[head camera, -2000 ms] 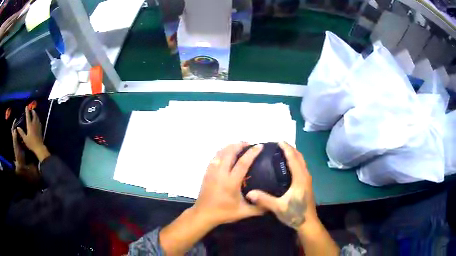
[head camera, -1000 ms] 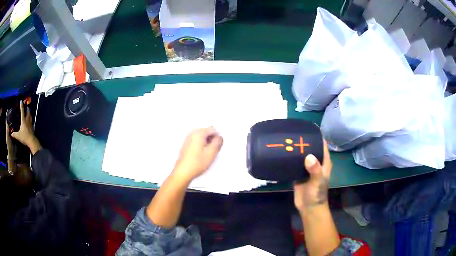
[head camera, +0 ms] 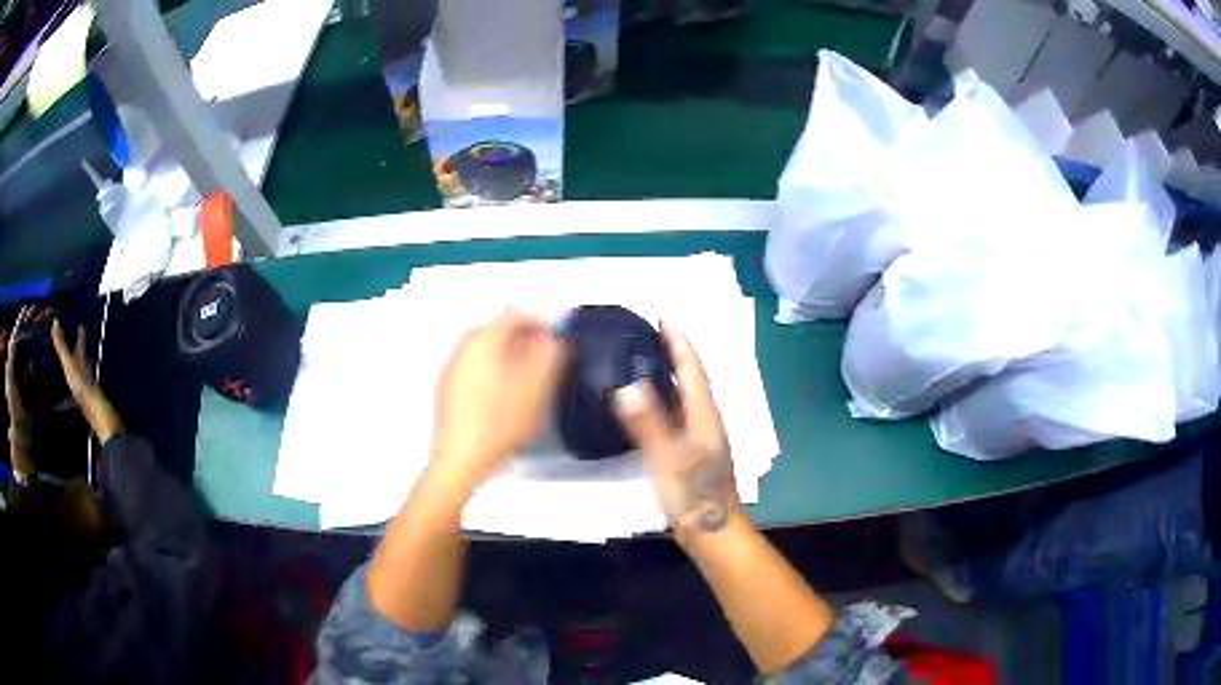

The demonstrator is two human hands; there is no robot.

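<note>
A black barrel-shaped speaker is held over the flat stack of white empty bags on the green bench. My right hand grips the speaker from its right side, thumb across the front. My left hand is blurred at the speaker's left edge, fingers bent; whether it holds a bag's edge or touches the speaker, I cannot tell. Another black speaker with an orange strap lies at the left.
Bagged speakers cluster at the right. A pale metal rail runs behind the stack, with a picture box beyond it. A metal post and another person's hands are at the left.
The speaker has moved left from the stack's right side to its middle and turned, so its orange marks no longer show. My left hand has come up beside it.
</note>
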